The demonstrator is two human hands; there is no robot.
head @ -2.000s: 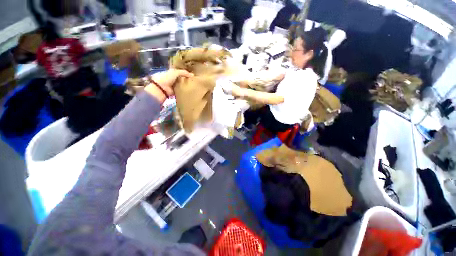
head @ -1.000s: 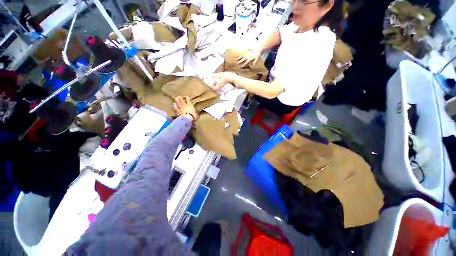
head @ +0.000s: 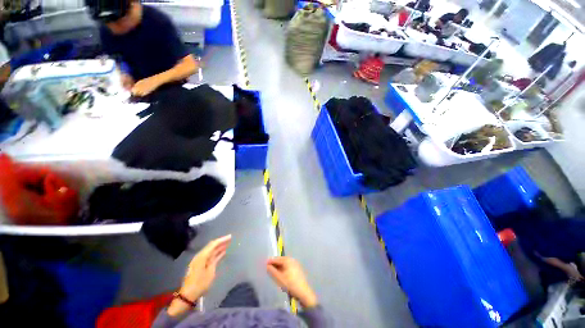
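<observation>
My left hand [head: 204,268] is at the lower middle, raised over the grey floor, fingers extended and apart, with nothing in it. A dark bracelet is on its wrist. My right hand [head: 290,277] is just to its right, blurred, with fingers curled in and no item visible in it. Neither hand touches cloth. Dark cloth pieces [head: 154,200] lie in a white bin [head: 115,229] left of my hands, with part hanging over its rim. Red-orange material [head: 38,195] lies at that bin's left end.
Black cloth [head: 186,128] drapes over a white table, where a person in dark clothing [head: 151,41] works. A blue tub of black cloth [head: 337,160] stands ahead right; a large blue tub [head: 449,256] stands nearer right. Yellow-black floor tape [head: 272,211] runs ahead. A red stool [head: 131,314] is lower left.
The view has swung from the sewing table to an aisle. My left hand is off the brown cloth and drawn back near my body. My right hand has come into view.
</observation>
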